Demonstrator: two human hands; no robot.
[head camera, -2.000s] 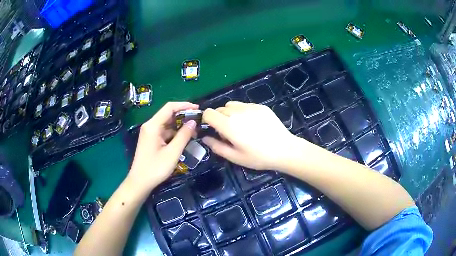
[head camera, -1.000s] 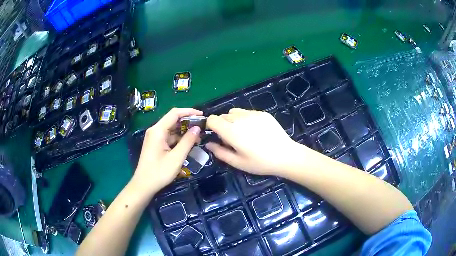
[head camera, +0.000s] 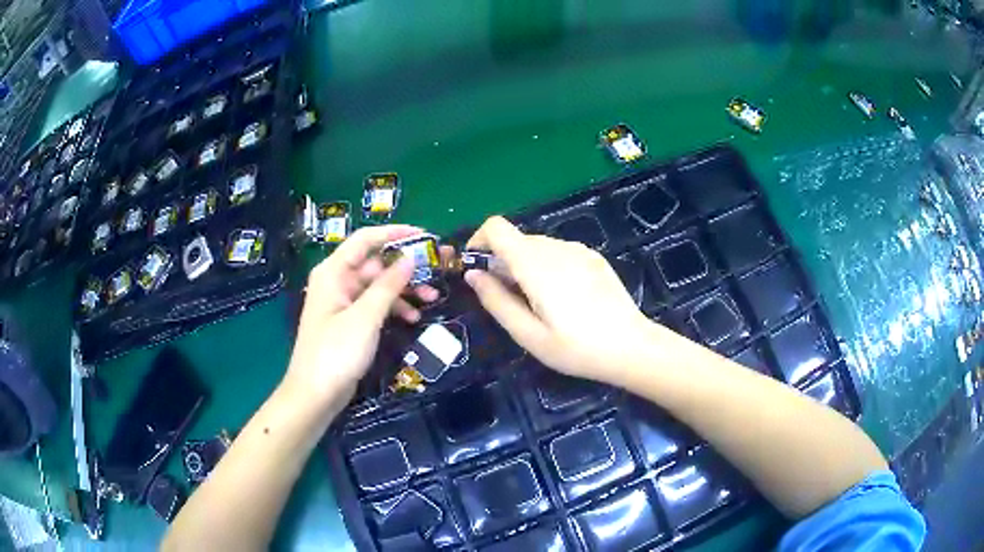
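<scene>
My left hand holds a watch body between thumb and fingers, its silver-white and yellow inside facing up. My right hand pinches a small dark part with an orange-gold tail just right of the watch body; whether the tail joins the body I cannot tell. Below the hands, a grey-white display module with an orange flex cable lies in a pocket of the near blister tray. Dark square pieces lie in other pockets.
The left blister tray holds rows of watch bodies. Loose watch bodies lie on the green mat beyond the near tray. A blue bin is top left, a black flat rectangle lower left, a clear sheet right.
The watch body has tilted from nearly edge-on to show its inside. My right fingers have moved slightly right, away from it, with the small dark part. The display module below shows more fully.
</scene>
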